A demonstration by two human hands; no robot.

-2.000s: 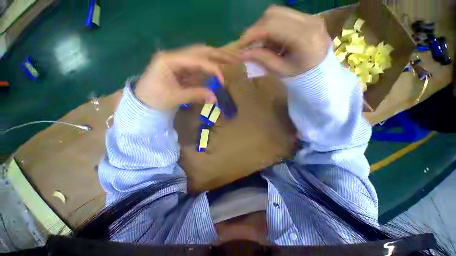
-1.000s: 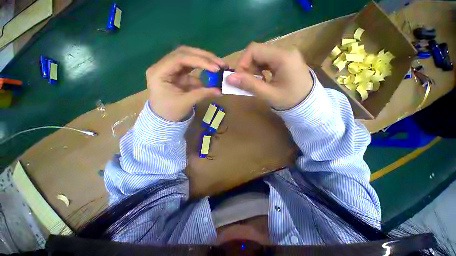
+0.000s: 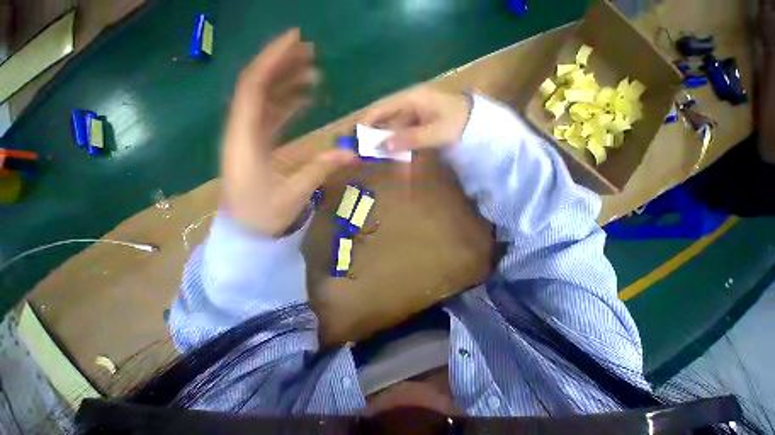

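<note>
My right hand (image 3: 429, 119) holds a white pad (image 3: 372, 142) against a small blue battery pack (image 3: 346, 143), which is mostly hidden. My left hand (image 3: 262, 161) is blurred, its fingers raised and spread; its thumb tip is close to the blue pack, and I cannot tell if they touch. Below the hands, two blue packs with cream-yellow pads (image 3: 354, 206) lie side by side on the brown bench. Another padded blue pack (image 3: 342, 257) lies just below them. A bit of blue (image 3: 317, 197) shows beside my left wrist.
An open cardboard box (image 3: 636, 155) holds yellow liner strips (image 3: 595, 106) at right. Dark parts (image 3: 724, 78) lie beyond it. Blue packs (image 3: 88, 132) sit on the green conveyor (image 3: 161, 161). A white cable (image 3: 93, 243) and a long cream strip (image 3: 53, 353) lie at left.
My left hand has come off the blue pack, and its fingers have swung up and opened. My right hand has moved slightly left, still holding the white pad.
</note>
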